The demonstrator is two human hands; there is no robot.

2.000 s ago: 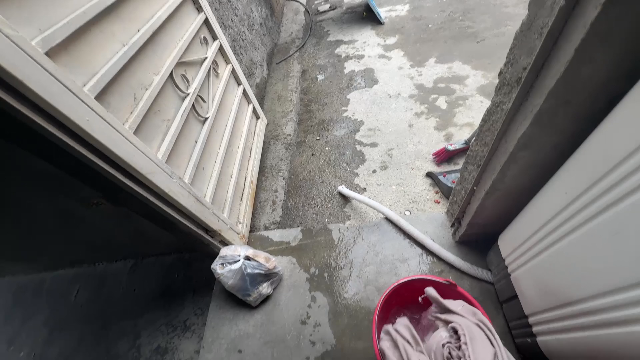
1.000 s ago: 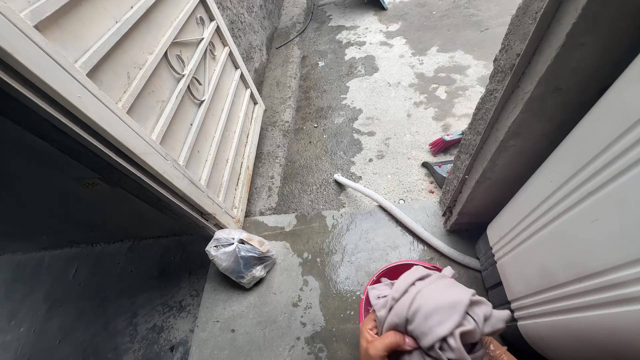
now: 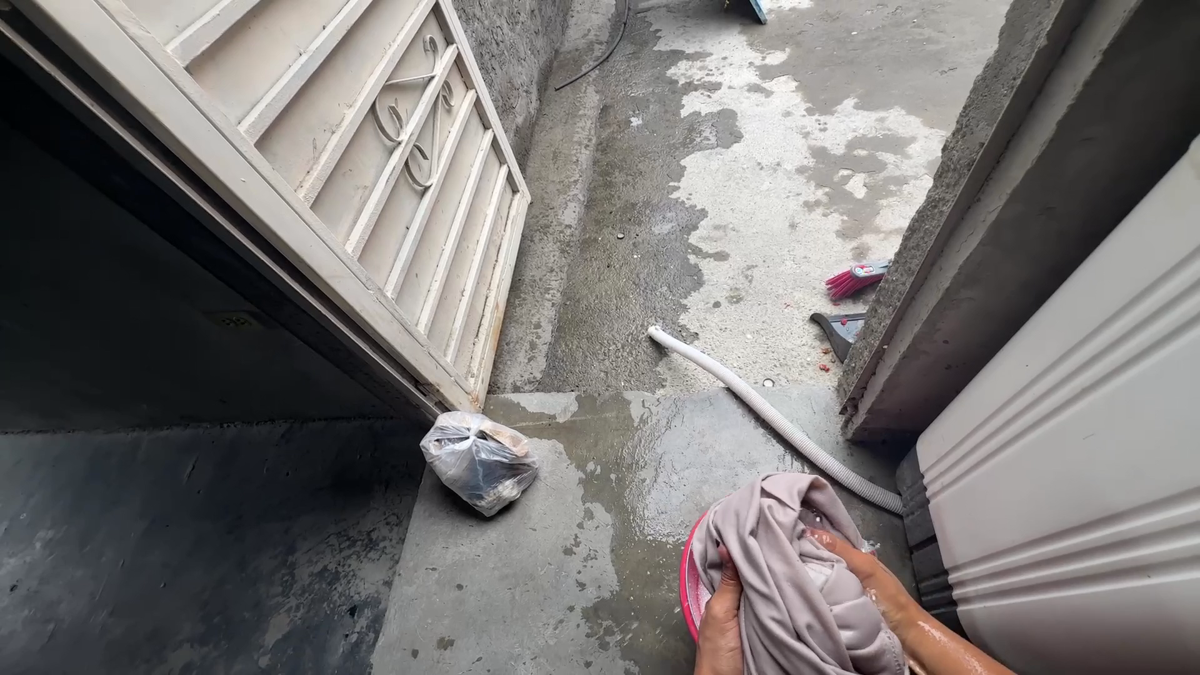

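A bunched greyish-pink cloth (image 3: pixel 792 581) is held between my two hands over a red plastic tub (image 3: pixel 691 581), whose rim shows at the left of the cloth. My left hand (image 3: pixel 722 619) grips the cloth's left side, with the thumb up against the folds. On the cloth's right side my right hand (image 3: pixel 858 562) holds it, the fingers partly hidden in the fabric. That hand and forearm are wet, with some suds. The cloth covers most of the tub, so what lies inside is hidden.
A white corrugated drain hose (image 3: pixel 769 412) runs from beside a white ribbed plastic appliance or cabinet (image 3: pixel 1078 450) over the wet threshold. A knotted plastic bag (image 3: pixel 480 461) lies by the open metal door (image 3: pixel 375 169). Near the concrete wall edge are a red-bristled broom (image 3: pixel 855 279) and a dustpan (image 3: pixel 839 328).
Two seconds ago the cloth lay in the red tub with no hands in view. Both hands have since come in and taken hold of it, and it is raised over the tub.
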